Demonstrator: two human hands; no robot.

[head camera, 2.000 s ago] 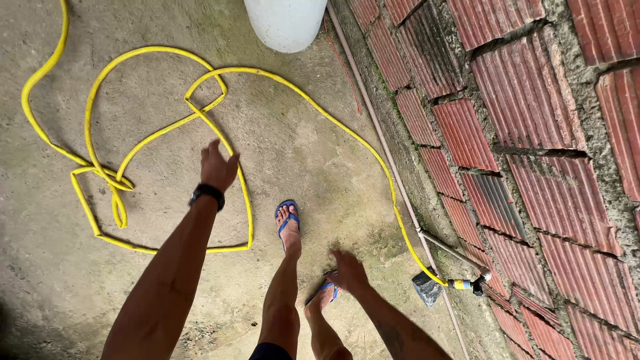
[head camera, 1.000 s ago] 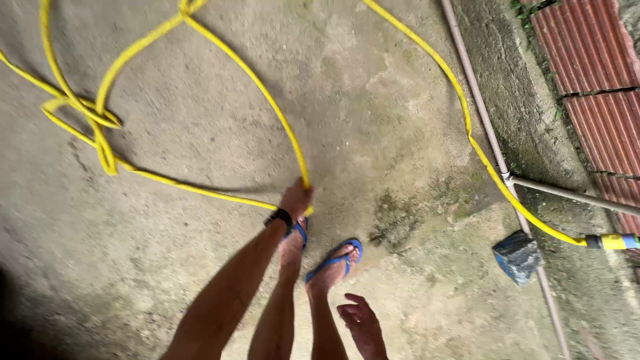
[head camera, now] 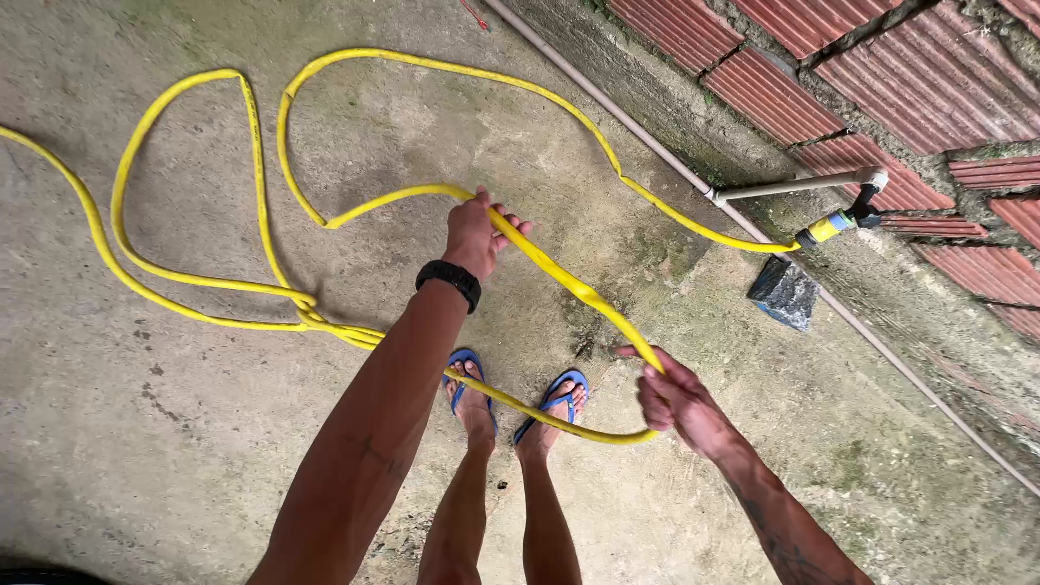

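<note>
A yellow garden hose [head camera: 587, 294] runs raised between my two hands. My left hand [head camera: 479, 233], below a black wristwatch, holds it near the middle of the view. My right hand [head camera: 681, 400] grips it lower and to the right, and from there the hose bends back past my feet. To the left, the hose lies in loose loops and crosses over itself in a tangle. Its other stretch curves to a yellow and black hose connector [head camera: 829, 228] fitted on a black tap [head camera: 865, 203] at the wall.
A pale pipe [head camera: 601, 96] runs along the concrete floor beside a red hollow-brick wall [head camera: 772, 96], with a branch pipe [head camera: 788, 186] up to the tap. A dark stone-like block [head camera: 783, 294] rests by the pipe. My feet in blue flip-flops [head camera: 555, 402] stand near the hose.
My right hand, free of the hose before, now grips it. My left hand has taken hold of the hose and lifted it. The loops on the floor have changed shape.
</note>
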